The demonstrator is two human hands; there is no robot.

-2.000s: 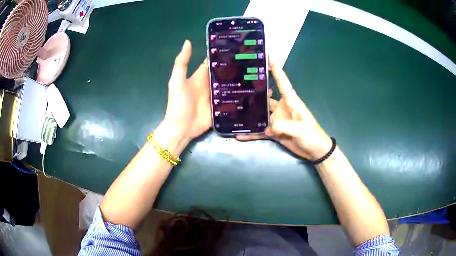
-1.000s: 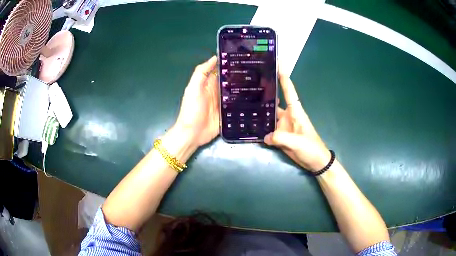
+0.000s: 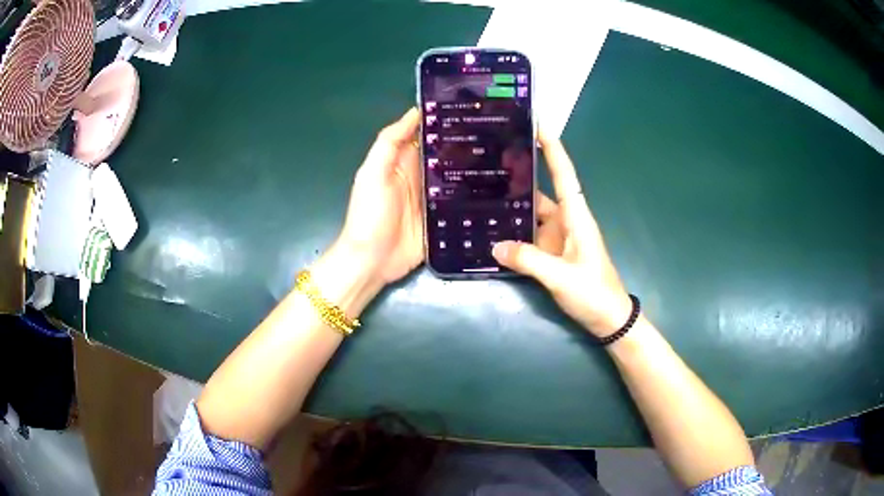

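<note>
A smartphone (image 3: 477, 165) with a dark screen and a pale case is held upright above the dark green bench. Its screen shows a chat with green bubbles and rows of icons in the lower part. My left hand (image 3: 386, 208), with a yellow beaded bracelet at the wrist, holds the phone's left edge. My right hand (image 3: 572, 247), with a dark beaded bracelet, holds the right edge. My right thumb lies over the lower right part of the screen. The fingers behind the phone are partly hidden.
A pink desk fan (image 3: 47, 73) stands at the upper left beside a small white box (image 3: 151, 19). A white box-like item (image 3: 64, 208) and a green-striped cable item (image 3: 96, 254) lie at the left edge. A white strip (image 3: 746, 68) borders the glossy green bench (image 3: 678, 194).
Since the oldest frame the phone moved slightly right, the chat shifted up, and icon rows appeared. Since one second ago my right thumb moved left onto the screen.
</note>
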